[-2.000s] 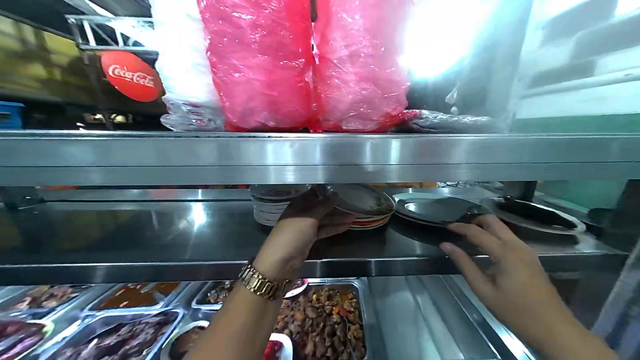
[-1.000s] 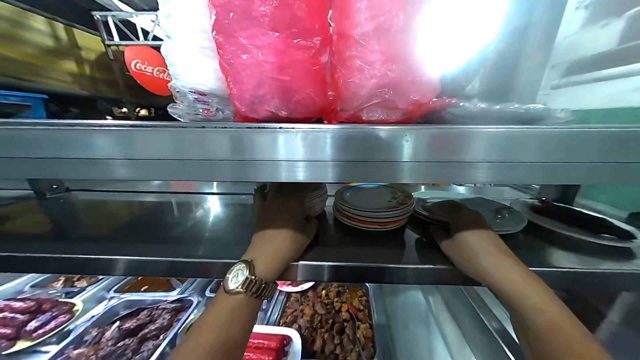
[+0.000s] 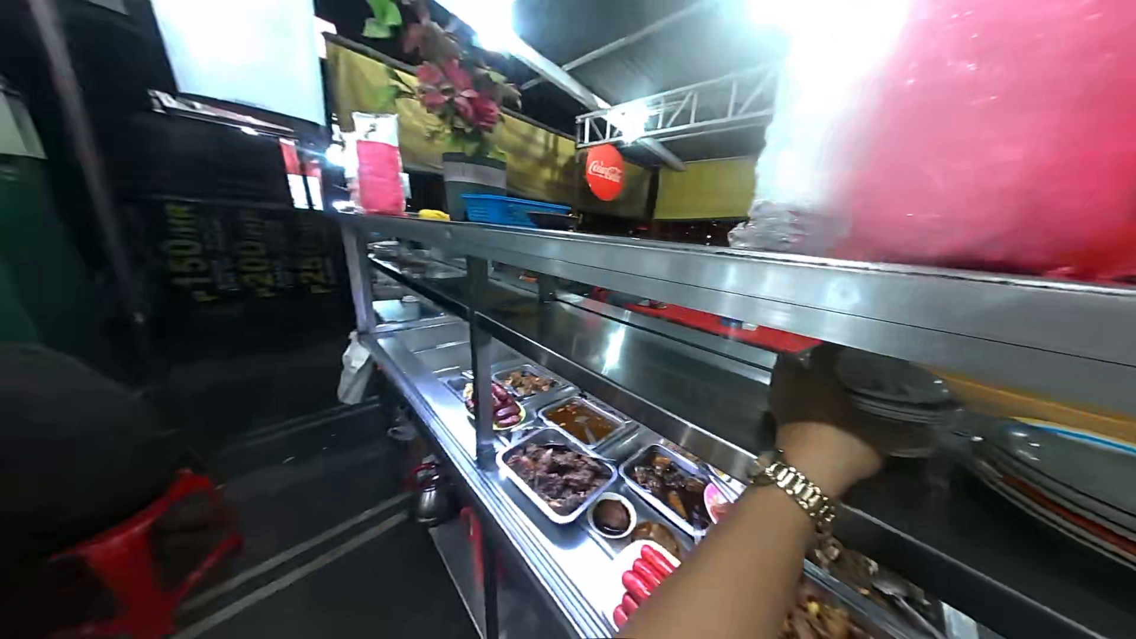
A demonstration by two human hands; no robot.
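Note:
Wearing a gold-coloured wristwatch, my left hand reaches onto the dark middle shelf of the steel food counter. It is at the left side of a stack of small plates or bowls; the fingers are in shadow, so their grip cannot be told. To the right of it lies a stack of larger plates, one with a blue rim. My right hand is out of view.
Below the shelf stand metal trays of cooked food and a plate of red sausages. Pink plastic bags and a blue basket rest on the top shelf. A red plastic stool stands at lower left.
The view has swung far to the left. My right hand, at the plates on the right one second ago, is out of the frame. My left hand remains by the small stack.

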